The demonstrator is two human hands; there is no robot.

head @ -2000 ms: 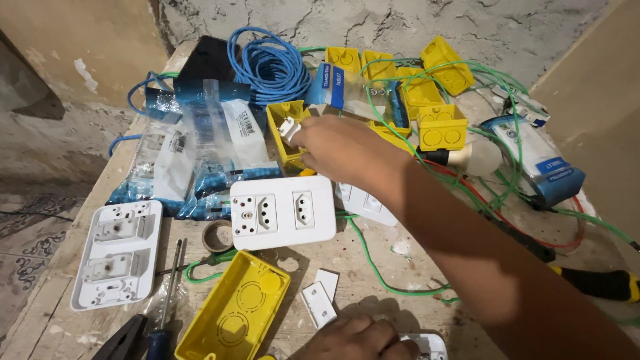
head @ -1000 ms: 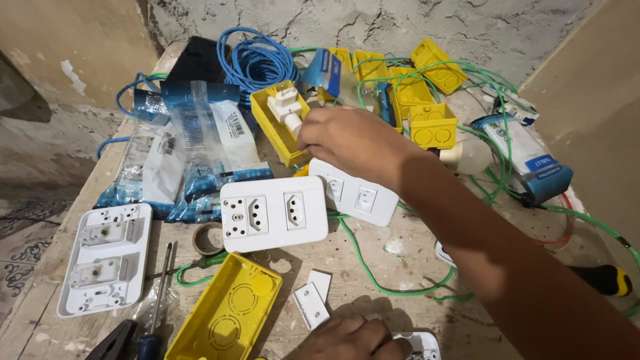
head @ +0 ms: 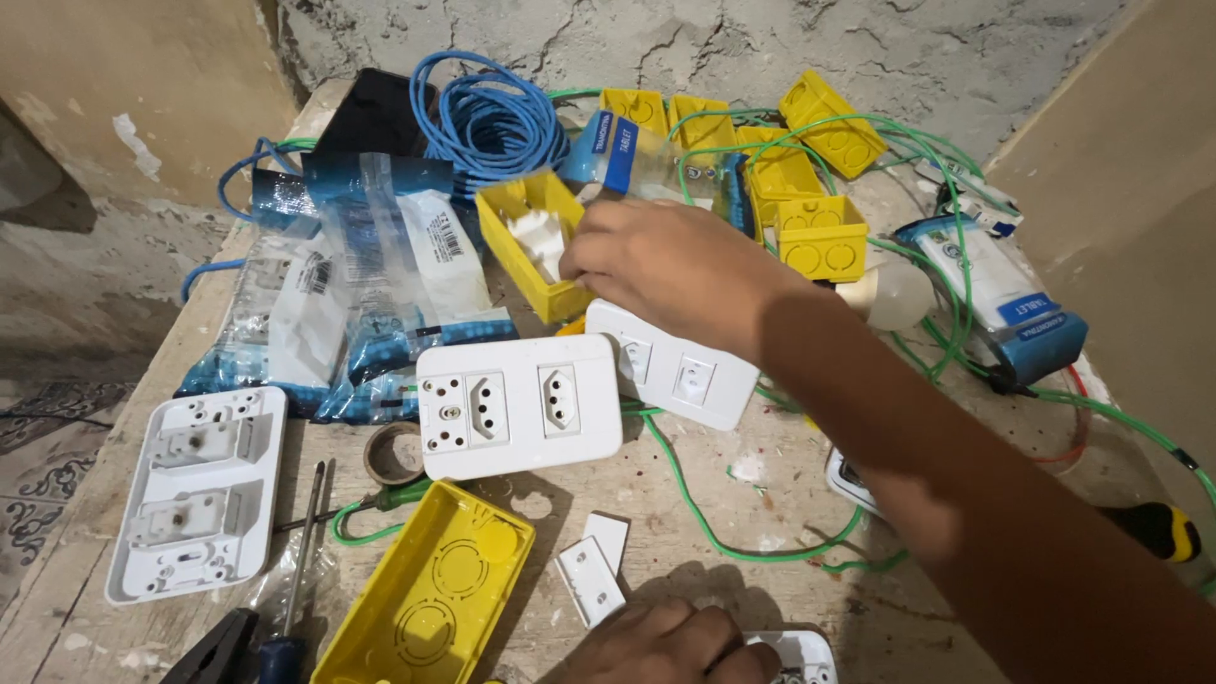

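My right hand (head: 665, 261) reaches over the table, its fingertips at the right rim of a yellow electrical box (head: 494, 214) that holds small white plastic parts (head: 540, 242). What its fingers grip, if anything, is hidden. Under the wrist lies a white faceplate with two sockets (head: 665, 366). Left of it is another white socket plate (head: 579, 427). At the bottom edge my left hand (head: 665, 646) rests with bent fingers beside a partly cut-off white plate (head: 807, 655); its grip is hidden. Two small white blank inserts (head: 591, 579) lie just above it.
An empty yellow box (head: 475, 541), a screwdriver (head: 306, 560), dark-handled pliers (head: 214, 651), a tape roll (head: 394, 454) and an upturned plate (head: 199, 494) lie left. Behind are plastic packets (head: 351, 285), blue cable (head: 489, 123) and more yellow boxes (head: 822, 237). Green wire (head: 703, 537) loops across; a bulb (head: 898, 296) lies right.
My right hand was deeper over the yellow box two seconds ago and is now at its right side. White parts inside the box have come into view. My left hand has stayed low.
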